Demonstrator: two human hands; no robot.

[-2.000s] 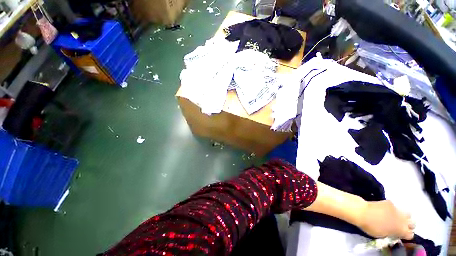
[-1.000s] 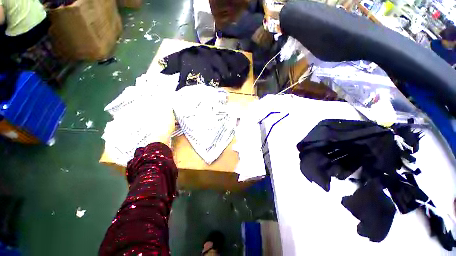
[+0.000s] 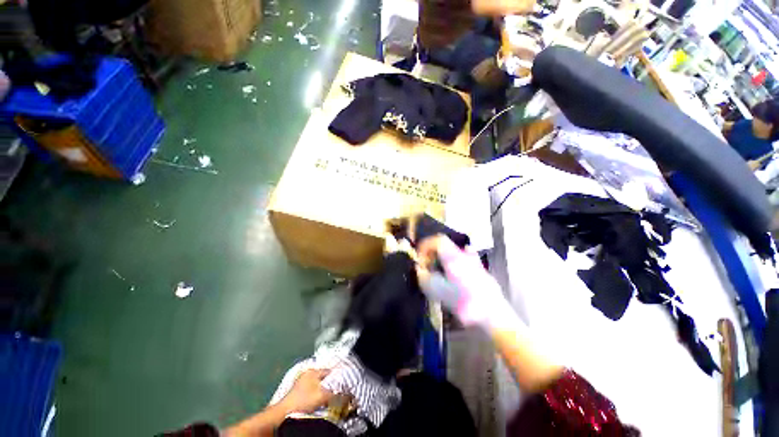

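My left hand (image 3: 309,394), bare, is low in the view near my body and grips a white striped knit garment (image 3: 366,381), which is bunched up. My right hand (image 3: 453,277), in a pink and white half-finger glove, is blurred by motion. Its bare fingers pinch dark fabric (image 3: 386,311) at the front corner of the cardboard box (image 3: 329,239). The dark fabric hangs down from the fingers towards the striped garment. Blur hides where one cloth ends and the other begins.
Black garment pieces (image 3: 406,104) lie on the box's far side. Dark cut pieces (image 3: 611,247) lie on the white pressing table (image 3: 555,341) at right. A padded dark arm (image 3: 649,128) crosses above the table's far side. A blue bin (image 3: 115,119) stands at left; a person (image 3: 753,136) is far right.
The white striped garments have left the box top; a striped garment is now at my left hand, near my body. My gloved right hand has come into view with dark fabric.
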